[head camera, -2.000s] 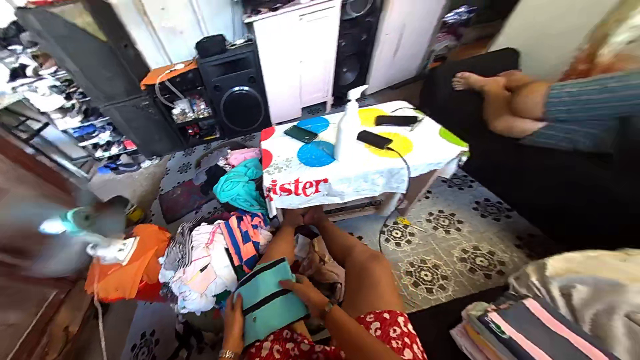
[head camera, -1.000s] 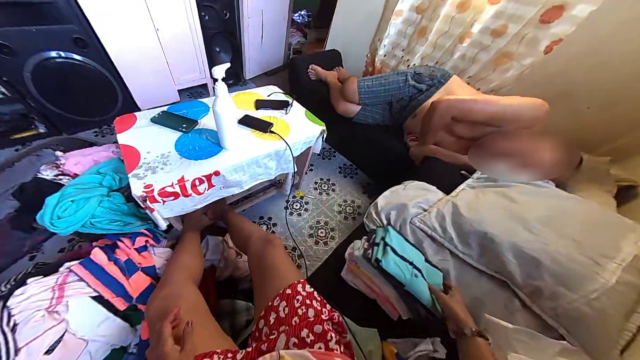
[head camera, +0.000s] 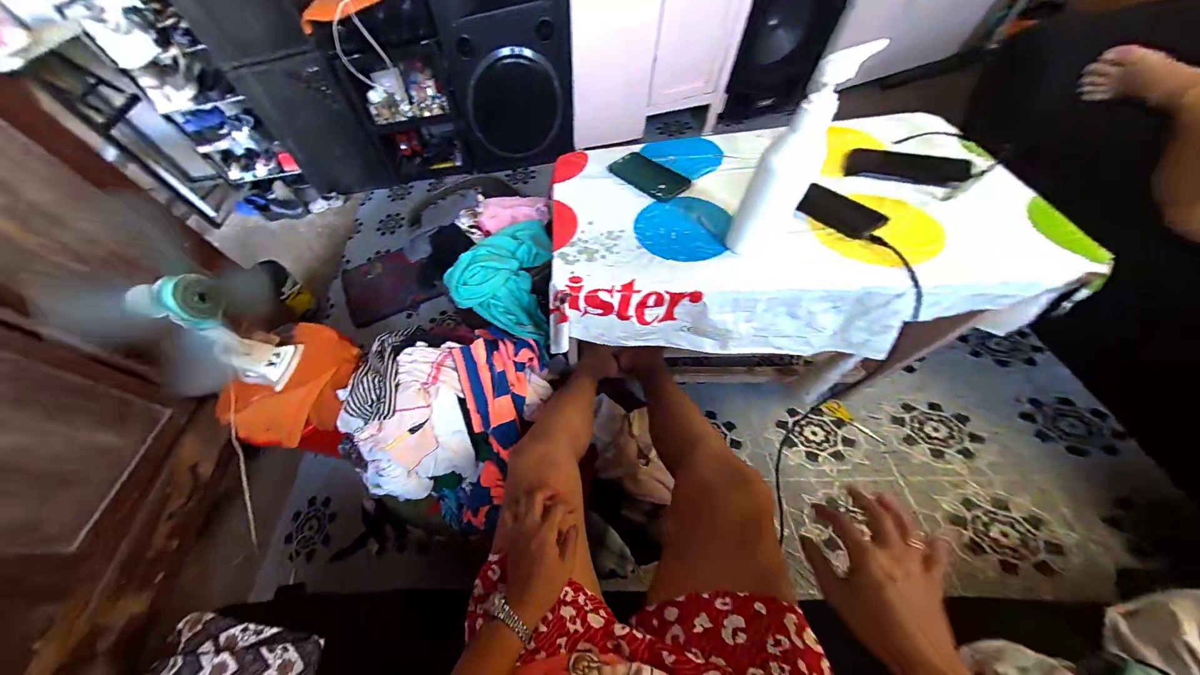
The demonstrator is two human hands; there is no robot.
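My left hand [head camera: 539, 539], with a metal watch at its wrist, rests on my left thigh near the knee and holds nothing. My right hand [head camera: 881, 567] is raised to the right of my legs, fingers spread, empty, with a ring on one finger. Left of my legs lies a heap of clothes: a navy and orange striped garment [head camera: 492, 403], white garments [head camera: 412, 431] and a turquoise cloth [head camera: 502, 277]. Red patterned shorts [head camera: 731, 633] cover my upper thighs. The folded turquoise garment seen earlier is not in view.
Ahead, a low table with a printed cloth [head camera: 628, 323] bears a white spray bottle [head camera: 783, 173] and phones [head camera: 650, 176]. A cable hangs to the tiled floor. A fan [head camera: 192, 300] stands left beside orange cloth [head camera: 323, 384]. Another person's foot [head camera: 1134, 75] is at upper right.
My right hand has let go of the folded turquoise garment, which it held over a stack of folded clothes at the right a second ago. The view has swung back left.
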